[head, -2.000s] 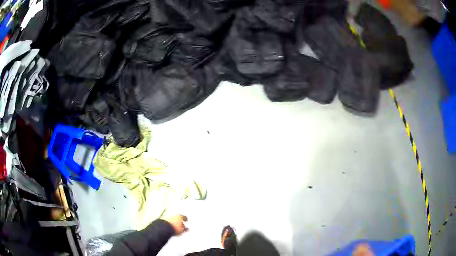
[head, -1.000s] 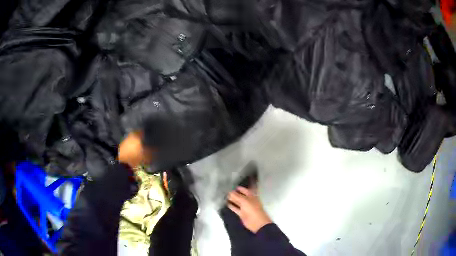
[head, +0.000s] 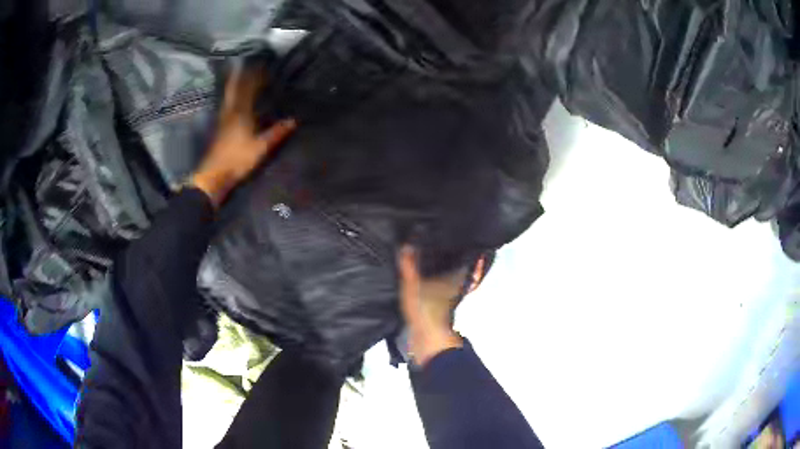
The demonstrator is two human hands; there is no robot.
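Observation:
A black part-sewn backpack body (head: 351, 206) with a small pale mark and a zip line lies in front of me, against the black pile. My right hand (head: 432, 302) grips its near right edge, with the thumb on top and some fingers hidden behind the fabric. My left hand (head: 237, 140) is at its upper left side, blurred, with the thumb spread over the fabric. Whether its fingers hold the fabric cannot be told.
More black bags (head: 728, 105) are heaped at the back and both sides. A blue stool (head: 35, 373) shows at the lower left. Yellow-green cloth (head: 237, 351) lies on the pale floor (head: 632, 307) under my arms. A blue object (head: 647, 438) is cut off at the bottom right.
The view has come closer to the pile. My right hand has moved from near my leg onto the backpack body and gripped it. My left hand has moved up along the pile.

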